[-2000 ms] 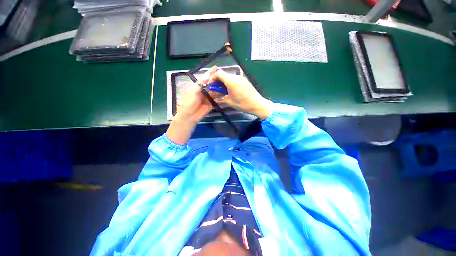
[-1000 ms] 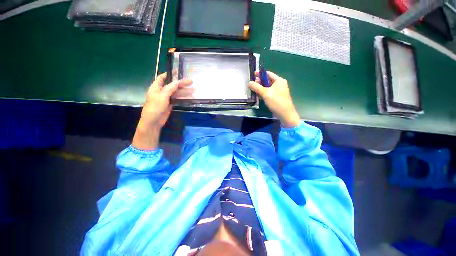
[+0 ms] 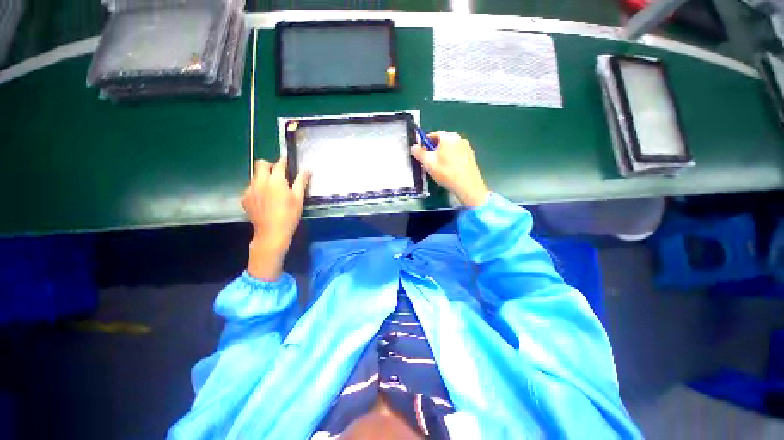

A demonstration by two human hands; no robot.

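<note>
A touch panel (image 3: 357, 160) with a black border lies flat near the bench's front edge, on a whitish bubble sheet (image 3: 423, 191) whose rim shows around it. A small orange flex cable (image 3: 293, 126) is at its upper left corner. My left hand (image 3: 275, 199) lies at the panel's left edge, fingers apart, fingertips on the border. My right hand (image 3: 453, 165) is at the right edge, closed around dark blue nippers (image 3: 425, 138), whose far end points up and left over the panel's upper right corner.
A dark display panel (image 3: 336, 57) lies behind. Right of it is a white dimpled sheet (image 3: 496, 68). A panel stack (image 3: 650, 112) stands at the right, a taller greyish stack (image 3: 159, 43) at the back left. A blue stool (image 3: 707, 251) is beyond the bench edge at right.
The touch panel, earlier raised and tilted in both hands, now lies flat on the bubble sheet. My left hand has loosened onto its left edge. The nippers remain in my right hand.
</note>
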